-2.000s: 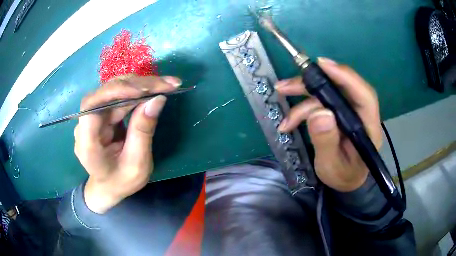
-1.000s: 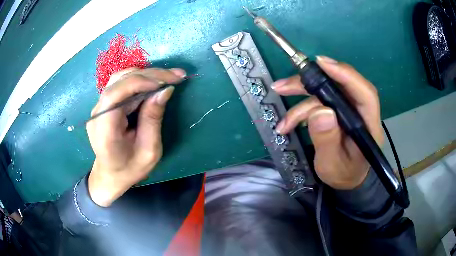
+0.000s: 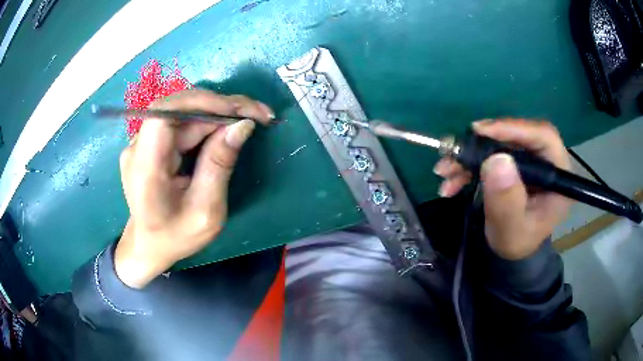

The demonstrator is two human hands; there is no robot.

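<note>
My left hand [image 3: 180,169] is shut on dark tweezers [image 3: 169,113], held left of the jig over the green mat. A tiny reddish bit shows at the tweezer tips. My right hand [image 3: 518,180] is shut on the black handle of a soldering iron [image 3: 416,137]. Its tip points left and reaches the second round component [image 3: 341,127] from the far end; I cannot tell if it touches. The grey metal jig [image 3: 381,185] lies slanted, with several small silver components in its recesses. My right fingers are off the jig.
A red pile of cut wires [image 3: 151,86] lies behind my left hand, partly hidden. A white strip [image 3: 92,67] crosses the green mat [image 3: 451,60]. A black stand [image 3: 605,53] is at the upper right. A pale thread [image 3: 289,158] lies left of the jig. A dark cord hangs by my right hand.
The iron has swung from pointing up and away to pointing left at the jig. My right fingers have left the jig, which has shifted left. The tweezers have turned nearly level.
</note>
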